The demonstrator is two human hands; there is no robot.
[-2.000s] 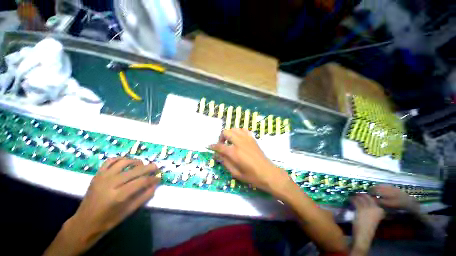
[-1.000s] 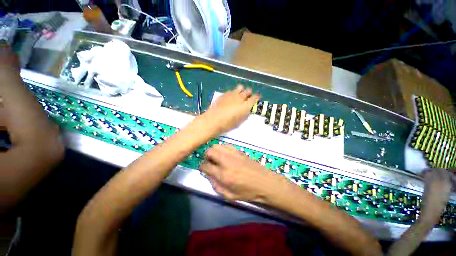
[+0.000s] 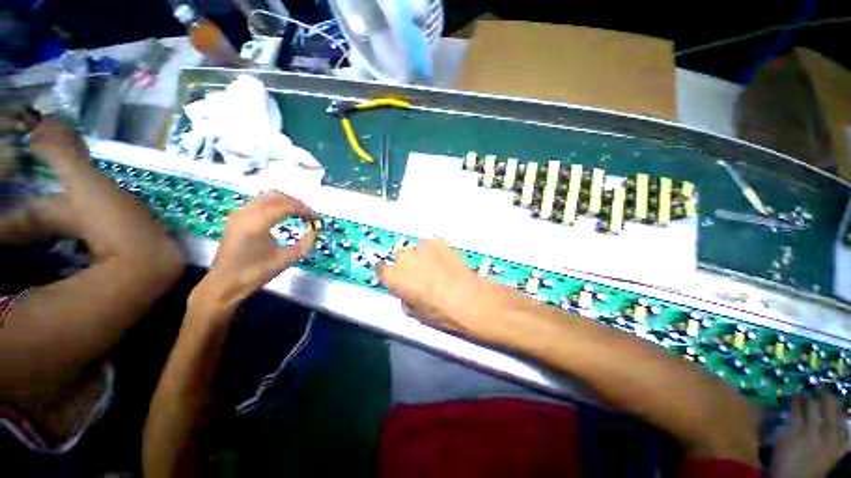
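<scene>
A long green circuit board (image 3: 597,303) crowded with small black, white and yellow parts runs left to right on a pale rail. My left hand (image 3: 266,241) is over its left part, thumb and finger pinched on a small yellow component (image 3: 317,224). My right hand (image 3: 425,275) is low over the board, just right of my left hand, fingers curled down; what is under its fingertips is hidden. Rows of yellow-and-black components (image 3: 574,191) stand on a white sheet (image 3: 429,201) behind the board.
Yellow-handled cutters (image 3: 355,135) and a white heap (image 3: 233,121) lie on the green bench. Pale tools (image 3: 746,191) and scraps are at right. A neighbour's arm (image 3: 112,224) is at left, another person's hand (image 3: 812,439) at lower right. A fan (image 3: 387,37) and cardboard box (image 3: 569,65) stand behind.
My left hand has moved from the component rows back down and left to the board. My right hand stays low over the board. The view has shifted, and the right-hand component stack has left the picture.
</scene>
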